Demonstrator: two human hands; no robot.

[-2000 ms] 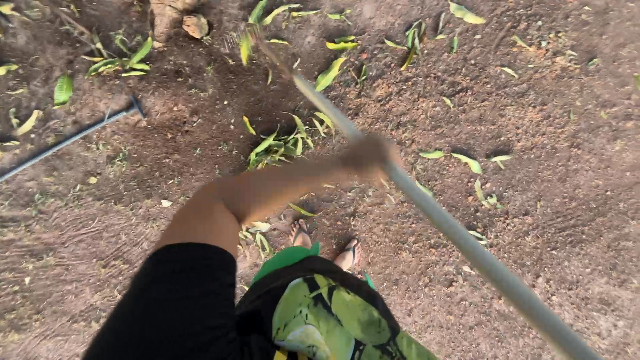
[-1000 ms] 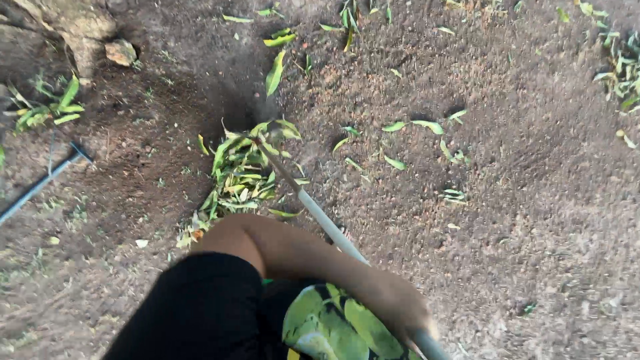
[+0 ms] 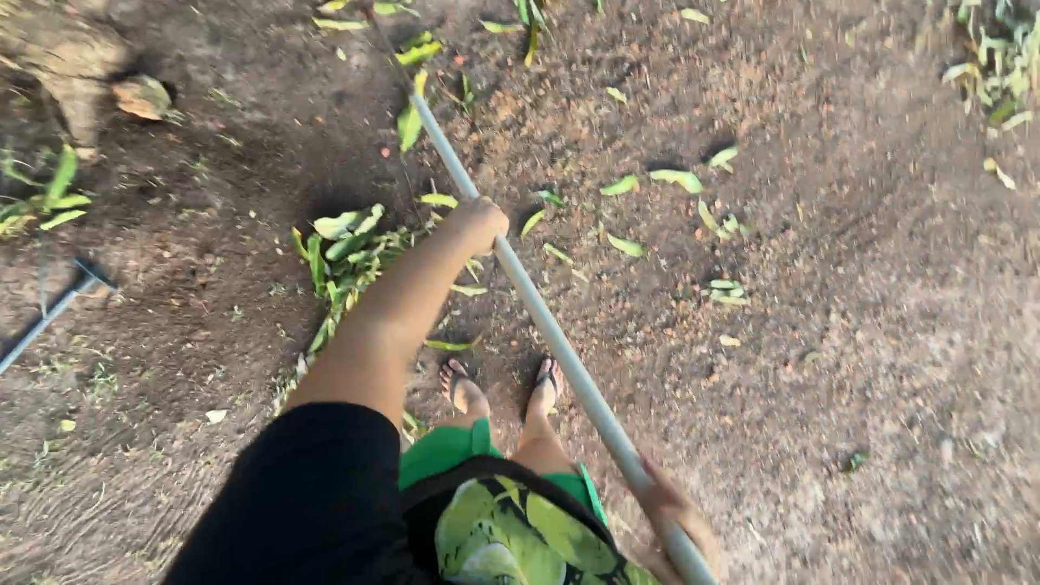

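Observation:
My left hand (image 3: 483,223) is closed around the middle of a long pale pole (image 3: 552,329), which crosses the view from the top left to the bottom right. Lower down, my right hand (image 3: 681,524) grips the same pole near the bottom edge; it is partly blurred. The pole's thin dark far end reaches the top edge, and its head cannot be made out. Beside and behind my left forearm lies a pile of green and yellow leaves (image 3: 353,252) on bare soil. My sandalled feet stand between the pile and the pole.
Scattered leaves (image 3: 674,179) lie across the soil on the right, with a leaf heap (image 3: 1003,65) at the top right. A tree base (image 3: 77,73) and a stone (image 3: 142,97) are at the top left. A metal-handled tool (image 3: 49,317) with a crosspiece lies at the left.
The pole's far end was at the leaf pile one second ago and now reaches past it toward the top edge. My left hand has moved up and forward with the pole.

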